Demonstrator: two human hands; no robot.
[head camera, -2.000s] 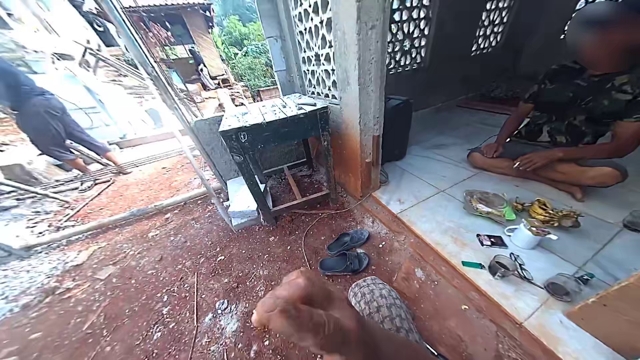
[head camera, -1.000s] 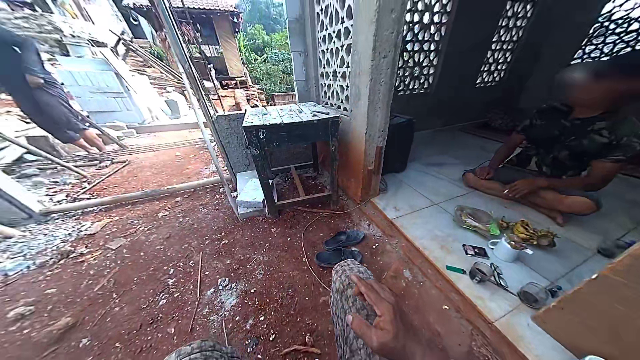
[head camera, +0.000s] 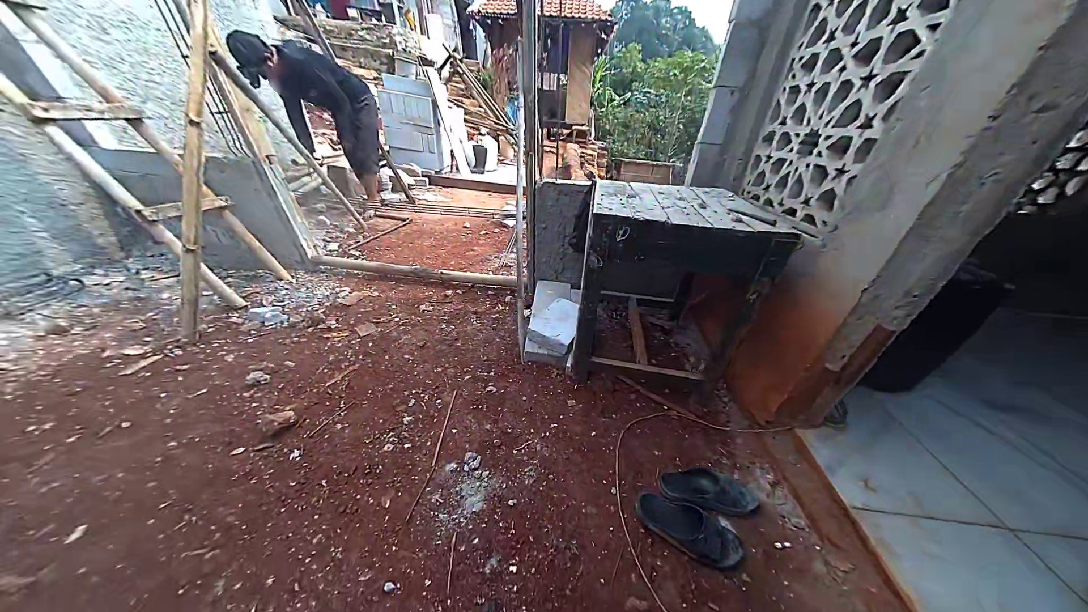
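Neither my left hand nor my right hand shows in the head view at this moment. A pair of black slide sandals (head camera: 699, 514) lies on the red earth at the lower right, beside a thin cable (head camera: 619, 476) that curves over the ground. Behind them stands a dark wooden table (head camera: 693, 242) with a slatted, stained top. Pale blocks (head camera: 552, 321) are stacked against its left legs.
A concrete pillar (head camera: 918, 221) and a tiled floor edge (head camera: 858, 518) are at right. A bamboo ladder (head camera: 119, 191) leans at left. A bamboo pole (head camera: 416, 272) lies across the ground. Beyond it, a person in dark clothes (head camera: 340, 102) bends down.
The view has swung left, so the seated person and the items on the tiles are out of sight. My hand, seen earlier near my knee, has left the view. The person outside now bends over.
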